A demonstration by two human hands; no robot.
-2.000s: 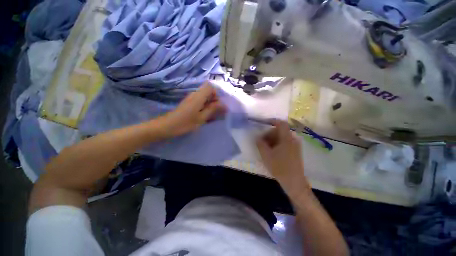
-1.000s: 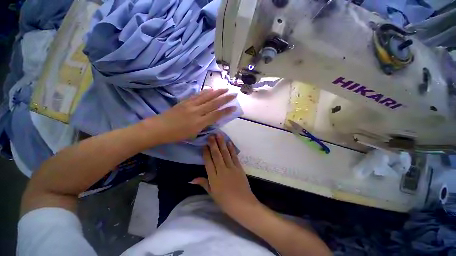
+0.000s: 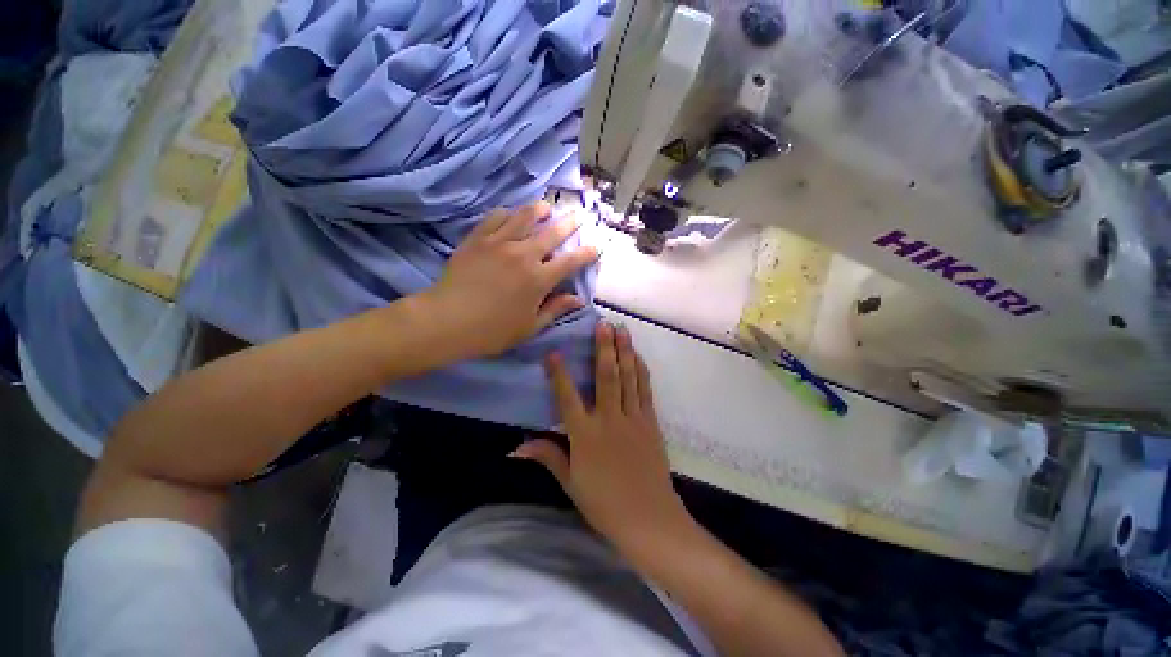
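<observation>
The light blue garment piece lies heaped in folds left of the needle, with a flatter part running under my hands toward the table's front edge. My left hand rests palm down on the cloth, its fingertips close to the lit presser foot. My right hand lies flat, nearer the table's front edge, its fingers along the cloth's right edge and partly on the table. Neither hand visibly pinches the cloth. The off-white sewing machine head stands right of the cloth.
Blue and yellow-green thread snips lie right of the needle. A crumpled whitish scrap lies under the machine's right end. The off-white table has yellow tape patches. More blue and white cloth hangs at the left.
Two seconds ago both hands held the cloth's edge up with fingers bent. Now the cloth lies flat under both hands. Since one second ago, the right hand has moved slightly right.
</observation>
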